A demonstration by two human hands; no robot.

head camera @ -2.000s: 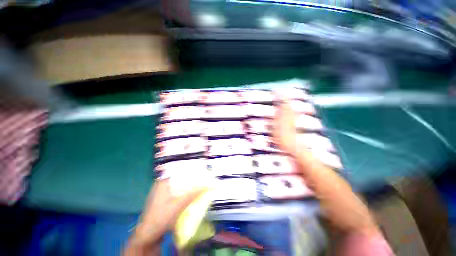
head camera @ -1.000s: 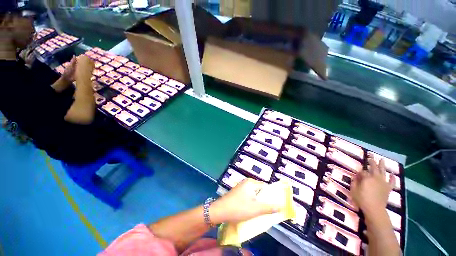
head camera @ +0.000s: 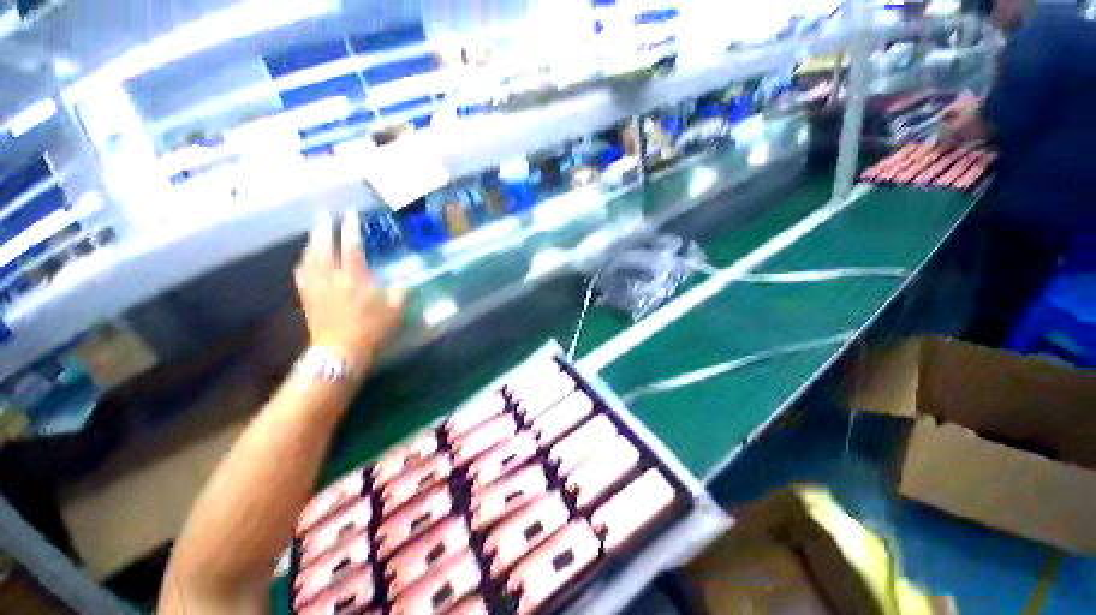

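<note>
My left hand [head camera: 349, 300], with a metal band at the wrist, is raised beyond the tray's far left side. Its fingers are apart and it looks empty. My right hand is not in view. A black blister tray [head camera: 689, 478] lies at the lower middle, cut off by the bottom edge. It holds rows of pink casings [head camera: 519, 490]. Many casings show a black pad [head camera: 564, 560]; those in the right-hand row look plain. A blurred yellow liner strip [head camera: 856, 555] lies along the waste carton's edge; what holds it cannot be told.
The waste carton [head camera: 769, 574] stands open at the lower right, a second floor carton [head camera: 1004, 487] beyond. Crumpled plastic wrap [head camera: 649, 274] and strapping bands [head camera: 769, 357] lie on the green bench [head camera: 787, 312]. A brown bench carton [head camera: 156, 487] is at left. A person stands at upper right.
The view has swung right. My left hand has let go of the yellow liner and is raised, away from the tray. My right hand, over the tray before, has left the picture.
</note>
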